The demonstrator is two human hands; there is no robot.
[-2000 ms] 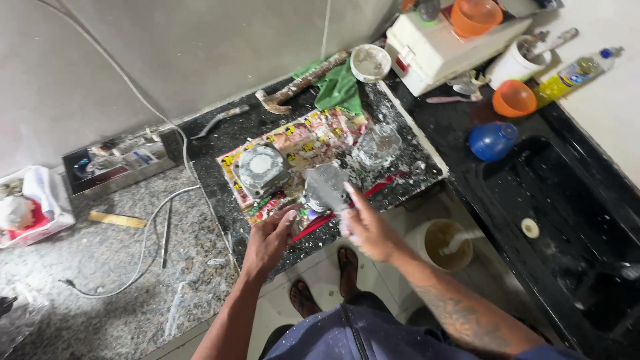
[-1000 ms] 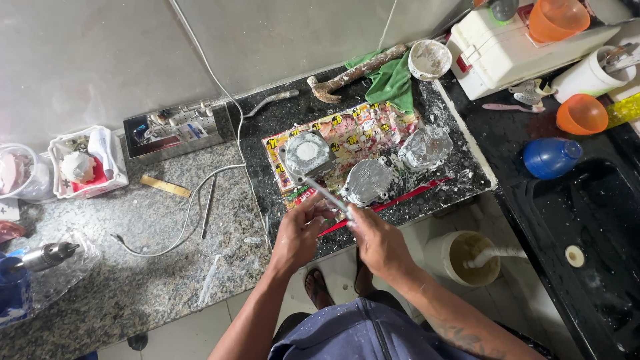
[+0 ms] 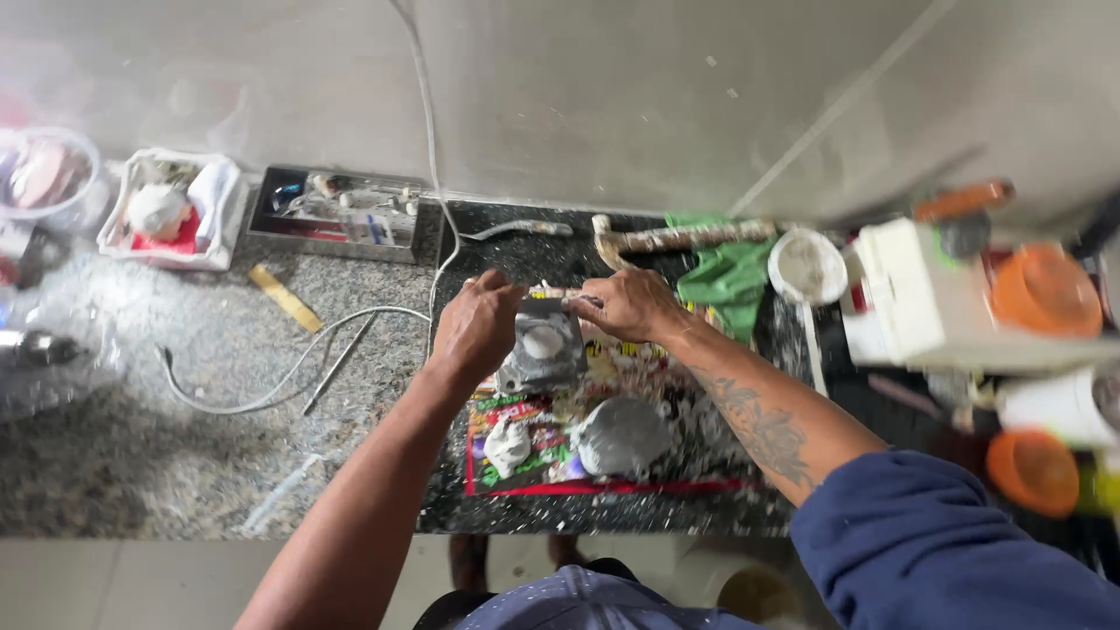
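My left hand (image 3: pixel 479 324) is curled at the upper left of a grey metal flask (image 3: pixel 544 350) with a round white centre; whether it grips anything is hidden. My right hand (image 3: pixel 632 304), at the flask's upper right, is closed around a small metal tool (image 3: pixel 588 303) that shows only in part. Below lies a rounded grey metal piece (image 3: pixel 623 436) on a printed paper sheet (image 3: pixel 525 486). A white plaster lump (image 3: pixel 507 446) sits to its left. White crumbs are strewn over the paper.
A hammer (image 3: pixel 691 237), green cloth (image 3: pixel 726 284) and white bowl (image 3: pixel 807 267) lie behind at right. At left are a metal tray of tools (image 3: pixel 337 219), a white basket (image 3: pixel 171 210), a cable (image 3: pixel 262 407) and a thin rod (image 3: pixel 339 363). Orange bowls (image 3: pixel 1046 289) stand far right.
Both hands have moved away from my body to the far side of the flask. The white lump on the paper's near left corner now shows. The view has swung left.
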